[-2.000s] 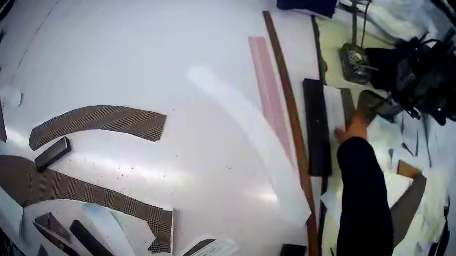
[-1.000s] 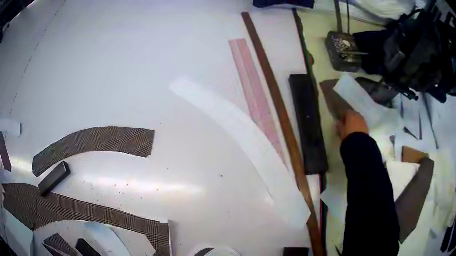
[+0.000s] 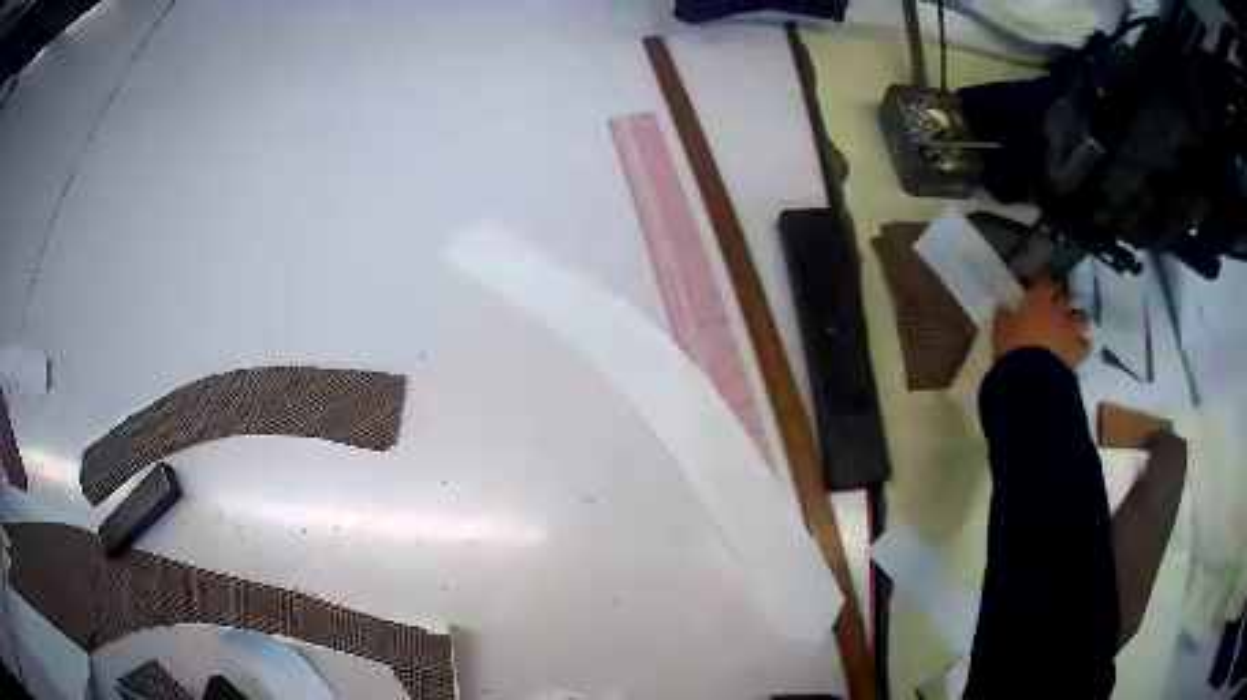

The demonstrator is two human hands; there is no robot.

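My right hand (image 3: 1042, 326) is over the yellow-green strip at the right, at the lower end of a white paper piece (image 3: 968, 260). The fingers are small and blurred, so I cannot tell if they grip it. The paper's upper end overlaps a small brown checked cloth piece (image 3: 930, 308). A dark metal bar (image 3: 834, 349) lies left of them along the table edge. My left hand is not in view.
A curved white strip (image 3: 643, 362), pink strip (image 3: 691, 274) and brown batten (image 3: 745, 287) lie on the table. Checked cloth pieces (image 3: 260, 404) and a dark weight (image 3: 141, 509) are at the left. A small metal box (image 3: 933, 144) and a bulky black object (image 3: 1094, 137) stand upper right.
My right hand has moved from the checked piece rightward to the white paper. The paper has shifted from beside the dark bar to a slant across the checked piece. The view has shifted slightly.
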